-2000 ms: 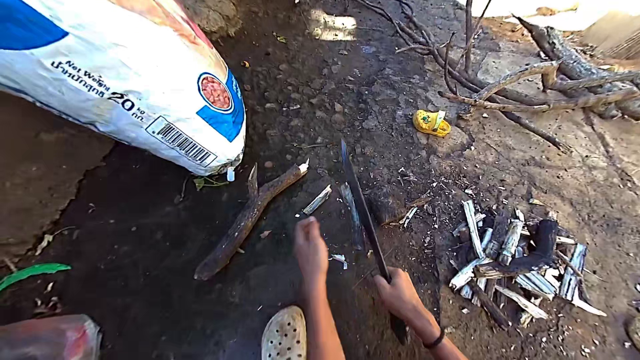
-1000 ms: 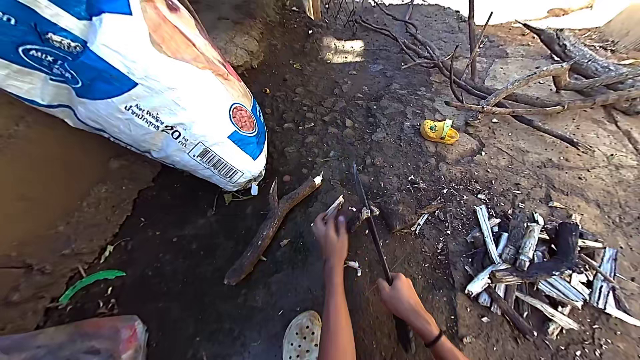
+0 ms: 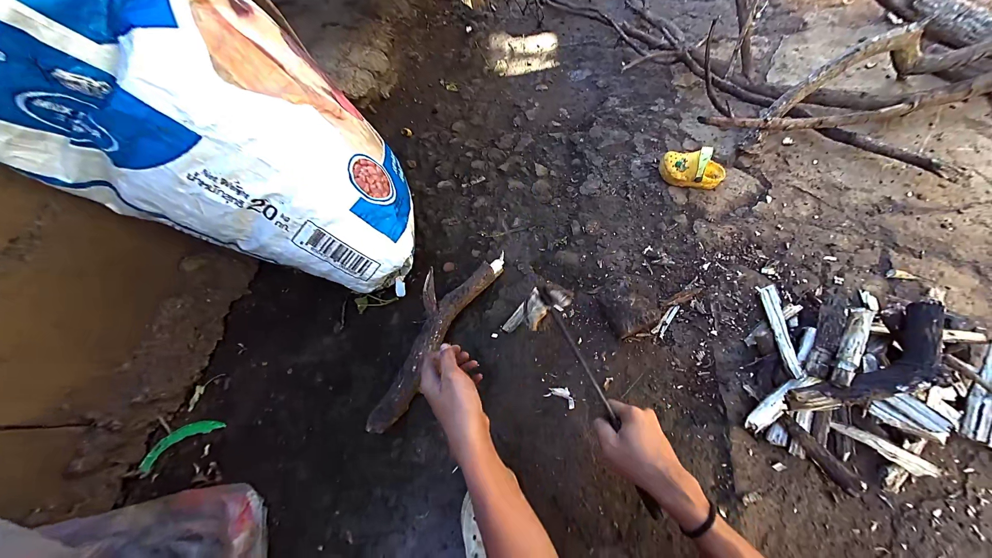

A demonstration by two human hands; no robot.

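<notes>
My right hand (image 3: 632, 438) is closed around the handle of a long dark machete (image 3: 585, 360), whose blade points up and left to small split pieces of wood (image 3: 531, 310) on the ground. My left hand (image 3: 452, 380) is at the forked branch (image 3: 434, 333), its fingers partly curled; whether it touches the bark cannot be told. The branch lies slanted on dark earth, its pale cut end upper right. A pile of split firewood (image 3: 852, 380) lies at the right.
A large printed white and blue sack (image 3: 256, 155) leans at upper left. Bare branches (image 3: 837, 101) spread at upper right, near a yellow clog (image 3: 692, 168). A clog (image 3: 471, 527) shows at the bottom edge, a plastic bag (image 3: 186, 523) at lower left.
My left hand has moved left, from the small wood piece to the forked branch. The machete's tip has come down lower, among the small pieces.
</notes>
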